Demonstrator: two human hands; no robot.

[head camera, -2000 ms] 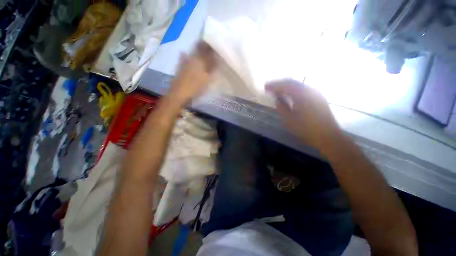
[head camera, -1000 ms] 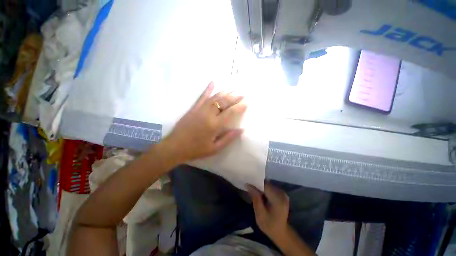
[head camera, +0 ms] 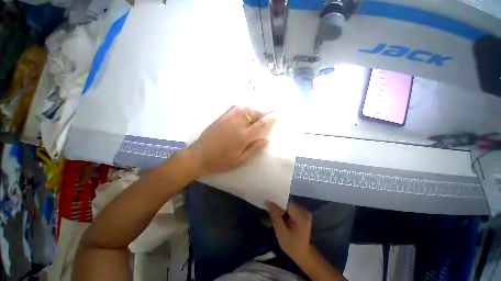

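A cream fabric piece (head camera: pixel 258 178) lies on the machine bed and hangs over the table's front edge. Its upper part is lost in the lamp glare near the needle area of the white JACK sewing machine (head camera: pixel 384 33). My left hand (head camera: pixel 236 137) lies flat on the fabric, fingers pointing toward the needle. My right hand (head camera: pixel 291 222) is below the table edge and pinches the fabric's lower right corner. The presser foot and needle are hidden in the glare.
A smartphone (head camera: pixel 387 97) lies behind the bed. Dark snips (head camera: pixel 453 139) lie at the right. The printed ruler (head camera: pixel 384 181) runs along the front edge. White cloth (head camera: pixel 63 71) is heaped at far left, above a red basket (head camera: pixel 77 189) with cream cloth beside it.
Both hands have moved from the table's left part to the needle area and the front edge; the fabric now lies flatter there. In the last second the hands have barely moved; the view has shifted slightly.
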